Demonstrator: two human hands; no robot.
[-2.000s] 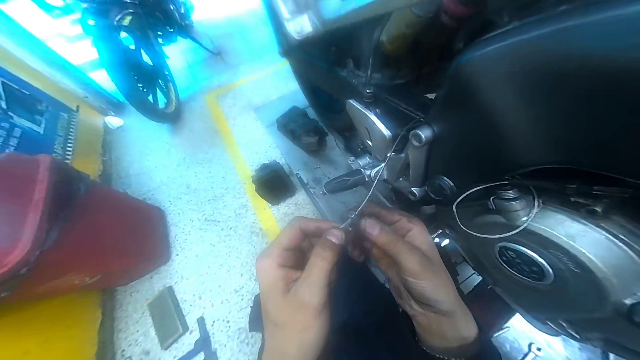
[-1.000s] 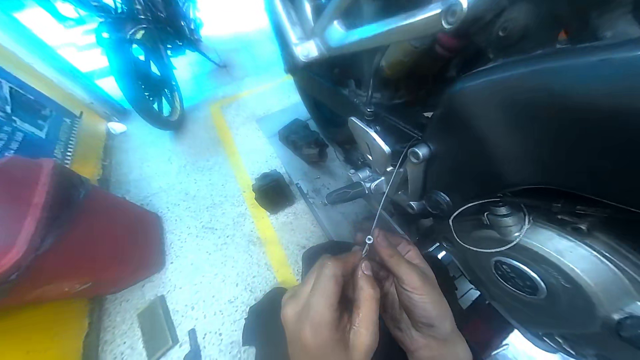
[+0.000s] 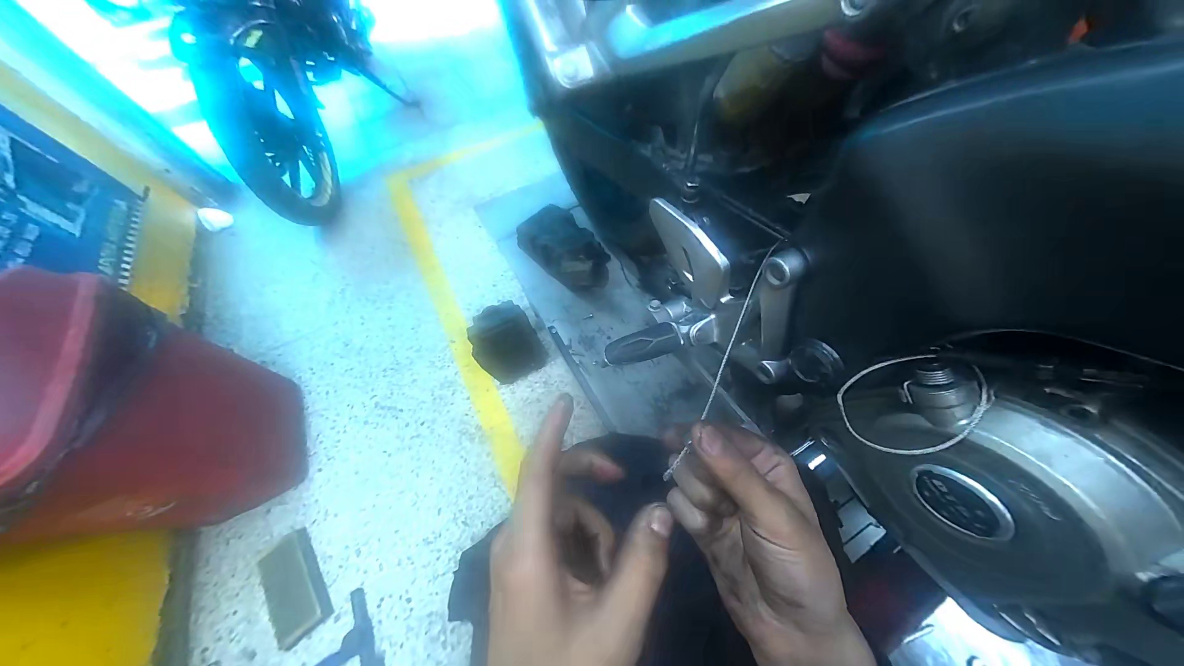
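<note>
A thin metal cable runs down from beside the motorcycle's silver bracket. My right hand pinches it near its lower end between thumb and fingers, and the short tip sticks out to the left. My left hand is just left of that tip, fingers spread, holding nothing. Above my hands are the motorcycle's foot peg and a silver heel plate. To the right, a loop of cable lies around a threaded fitting on the engine cover.
A red bin stands at the left. On the floor are a dark block-like part, another dark part, a flat rectangular block and a dark tool. Another motorcycle's wheel is at the upper left.
My left hand has let go at the cable end and moved left, its fingers now spread. My right hand still holds the cable. A small round piece seen on the cable one second ago is not visible now.
</note>
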